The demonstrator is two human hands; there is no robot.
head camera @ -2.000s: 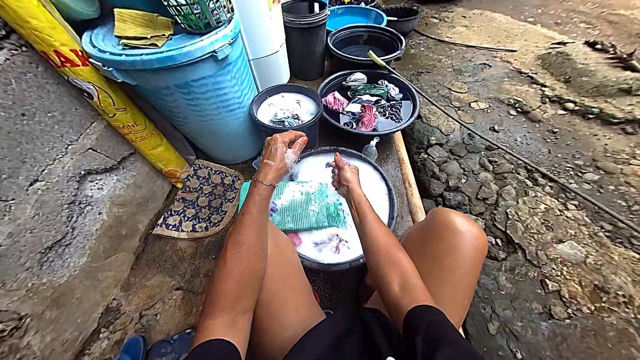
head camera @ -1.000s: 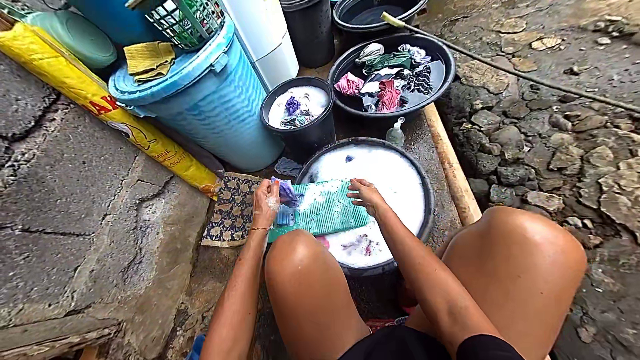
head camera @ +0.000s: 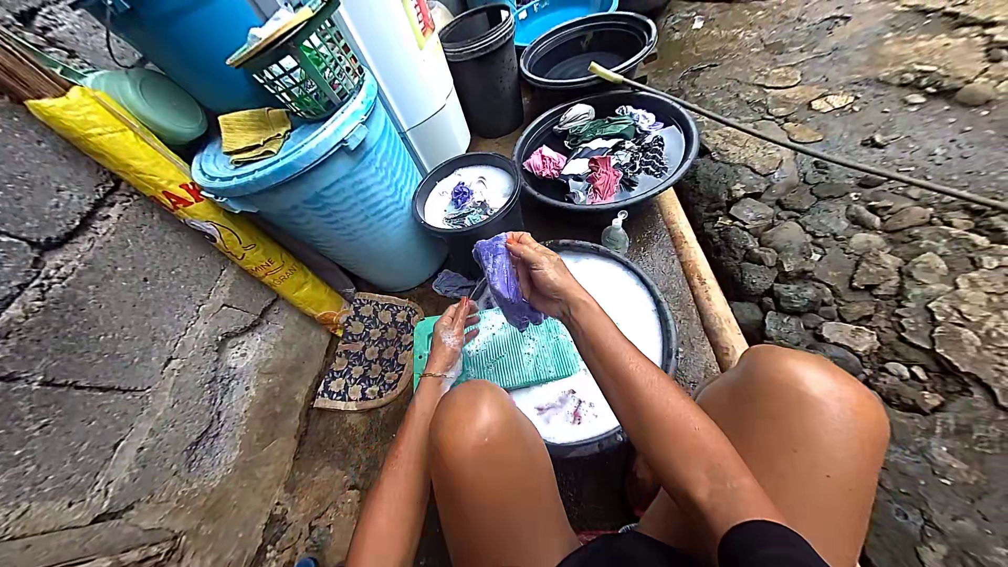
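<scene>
My right hand grips a wet purple cloth by its upper edge, above a green plastic washboard. Near the washboard's left end is my soapy left hand, fingers apart and nothing in it. The washboard lies across a black tub of sudsy water, where part of a whitish and reddish cloth shows. Behind stands a black bucket with suds and a purple cloth in it. Beside that, a wide black basin holds several wet clothes in water.
A blue lidded barrel stands at the left, with a yellow cloth and green basket on top. A patterned mat lies left of the washboard. A small clear bottle and a wooden pole are right of the tub.
A second ago the purple cloth was at my left hand, by the washboard's left end; now my right hand holds it raised. My left hand has let it go.
</scene>
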